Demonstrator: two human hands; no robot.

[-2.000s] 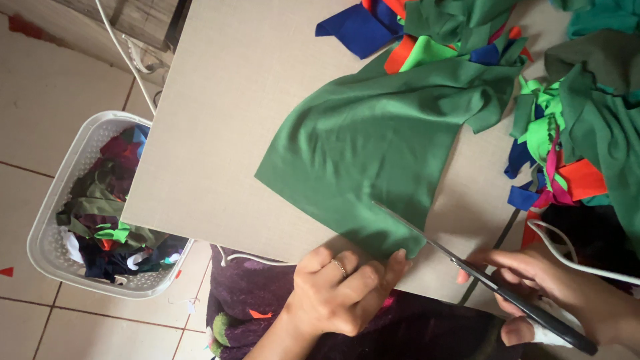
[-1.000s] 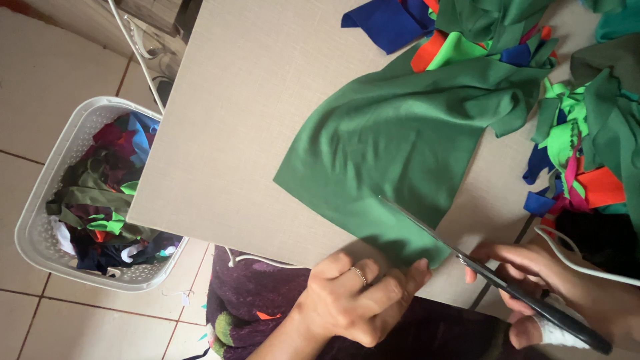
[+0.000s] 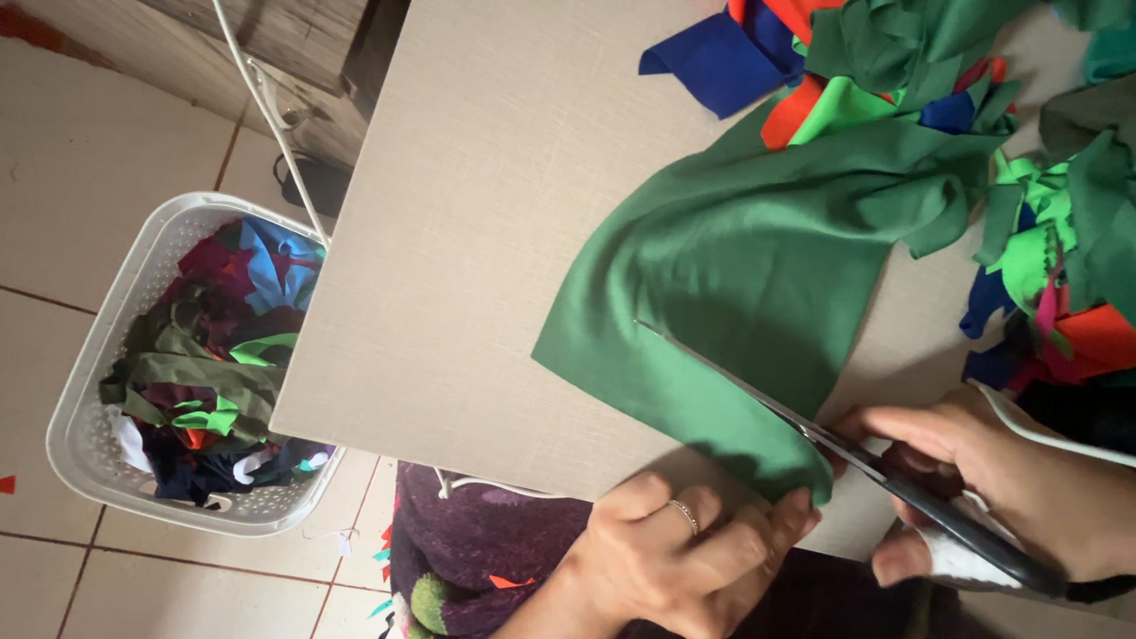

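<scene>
A piece of green fabric [image 3: 710,293] lies wrinkled over the beige tabletop. My left hand [image 3: 683,550], with a ring on one finger, pinches the fabric's lower edge between thumb and fingers at the table's front edge. On the right, my right hand [image 3: 967,479] holds a pair of black-handled scissors [image 3: 830,439]. Their upper blade lies across the green fabric, pointing up and left; the lower blade is hidden, seemingly beneath the cloth. Something white wraps part of the handle or the fingers; which one cannot be told.
Mixed fabric scraps [image 3: 1065,257] lie along the right side, and more, including a blue piece [image 3: 710,67], at the top. A white plastic basket [image 3: 84,390] of scraps stands on the tiled floor left of the table [image 3: 426,266]. A white cable [image 3: 266,106] runs past the table's left side.
</scene>
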